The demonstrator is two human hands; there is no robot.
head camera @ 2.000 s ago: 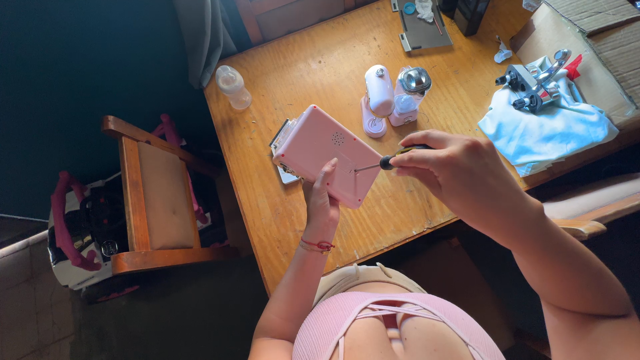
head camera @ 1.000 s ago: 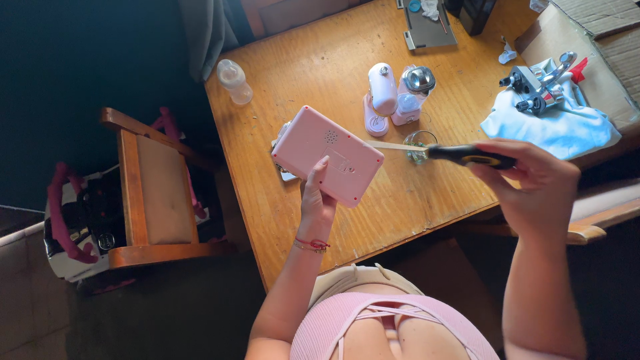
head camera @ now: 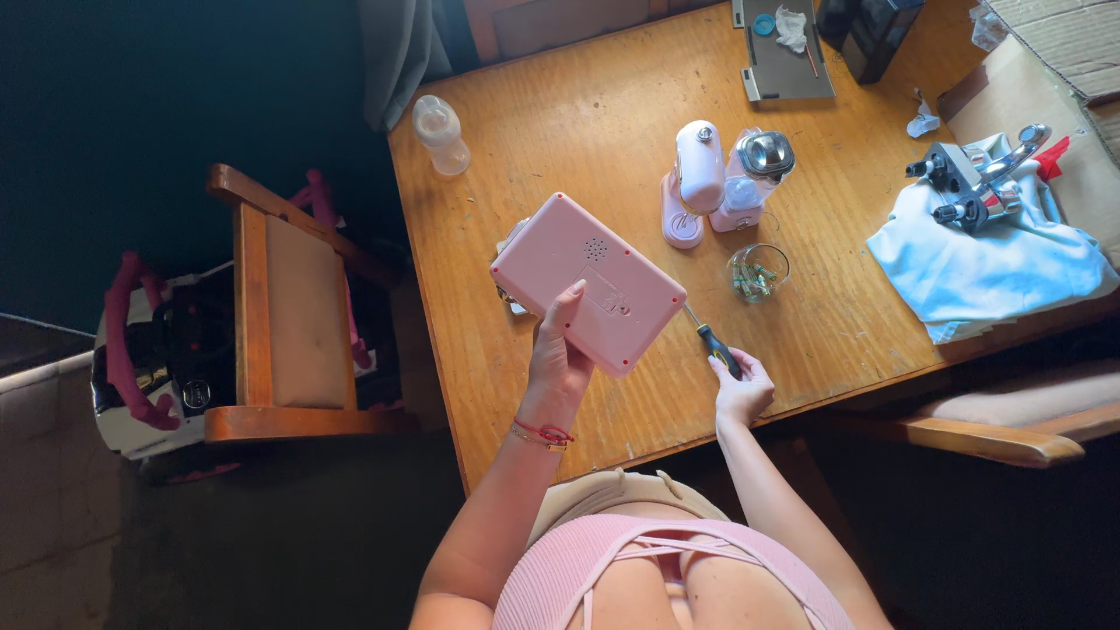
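Observation:
A pink plastic case [head camera: 586,284] with a speaker grille, a small battery cover and red-marked corner holes is held up by my left hand [head camera: 564,346], thumb on its face. My right hand [head camera: 744,385] grips the dark handle of a screwdriver [head camera: 719,350] low at the right of the case, its shaft pointing up-left toward the case's right corner. Whether the tip touches the case, I cannot tell. A glass bowl [head camera: 758,273] holding several small metal pieces stands right of the screwdriver. Partly hidden behind the case lies another object [head camera: 512,302].
On the wooden table [head camera: 560,105] stand a baby bottle [head camera: 442,136], a toy stand mixer [head camera: 696,184] and a toy blender [head camera: 752,179]. A grey tray [head camera: 787,52] is at the back. A chrome faucet [head camera: 984,179] rests on a light blue cloth [head camera: 980,262] at right. Wooden chairs flank the table.
My right hand with the screwdriver has moved down and inward from the right, uncovering the glass bowl. My left hand still holds the pink case in nearly the same place.

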